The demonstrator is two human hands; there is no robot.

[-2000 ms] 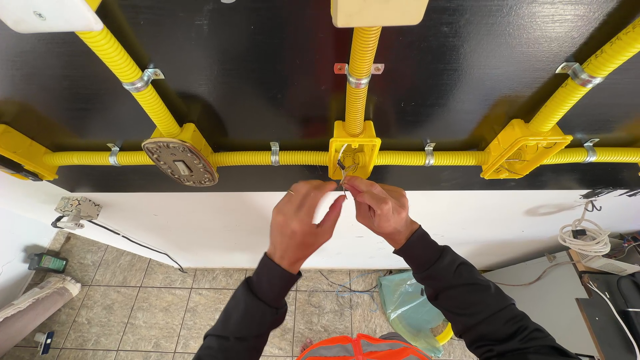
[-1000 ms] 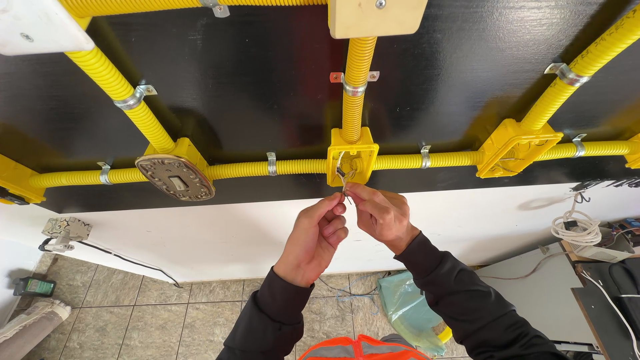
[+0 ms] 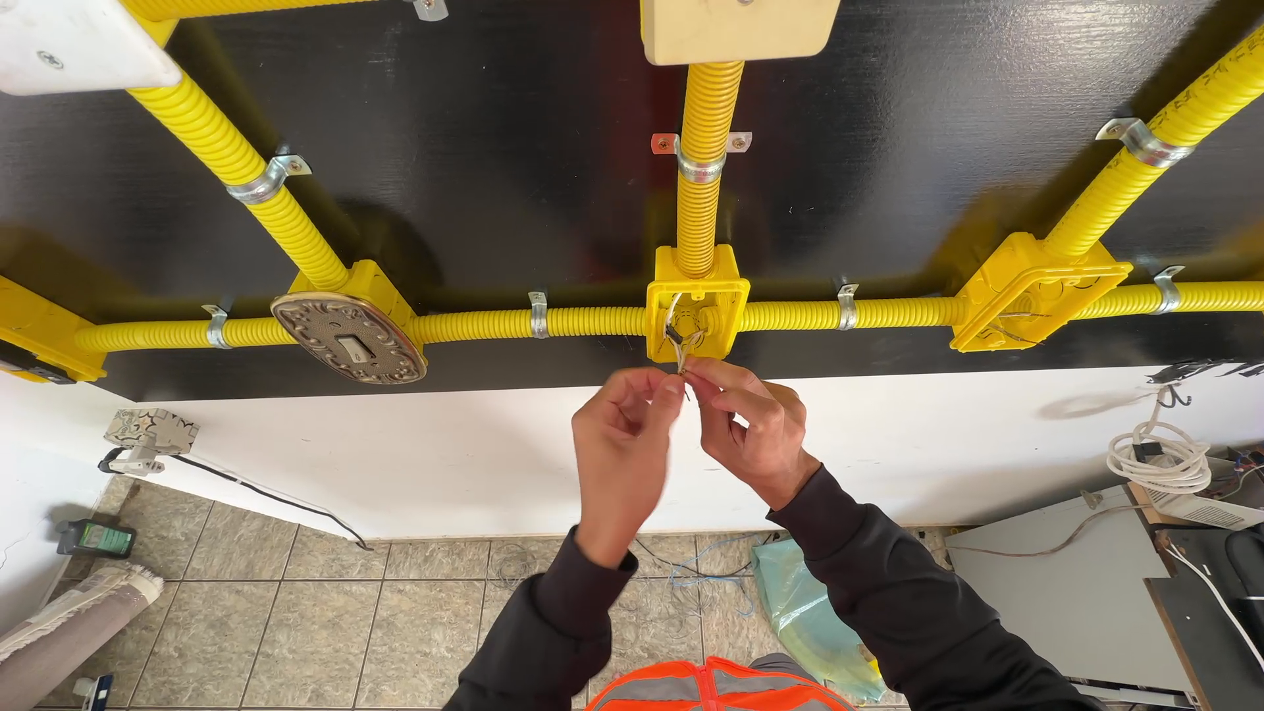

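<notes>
Thin electrical wires (image 3: pixel 677 346) come out of the open yellow junction box (image 3: pixel 739 306) at the centre of the black board. Just below the box's lower edge, my left hand (image 3: pixel 628 434) pinches the wire ends between thumb and forefinger. My right hand (image 3: pixel 755 420) meets it from the other side, its fingertips on the same wires. A short dark wire end sticks out between the fingertips. Inside the box, light and dark wires show. Which wire each hand holds cannot be told.
Yellow corrugated conduit (image 3: pixel 583 322) links the boxes. An ornate switch plate (image 3: pixel 346 341) covers the left box; the right yellow box (image 3: pixel 1047 286) is open. Below are a coiled white cable (image 3: pixel 1160 459), a grey panel (image 3: pixel 1066 592) and a greenish plastic bag (image 3: pixel 805 602).
Both hands stay at the wires below the central box. The left hand's fingers, curled a second ago, are now straighter, with the hand more upright.
</notes>
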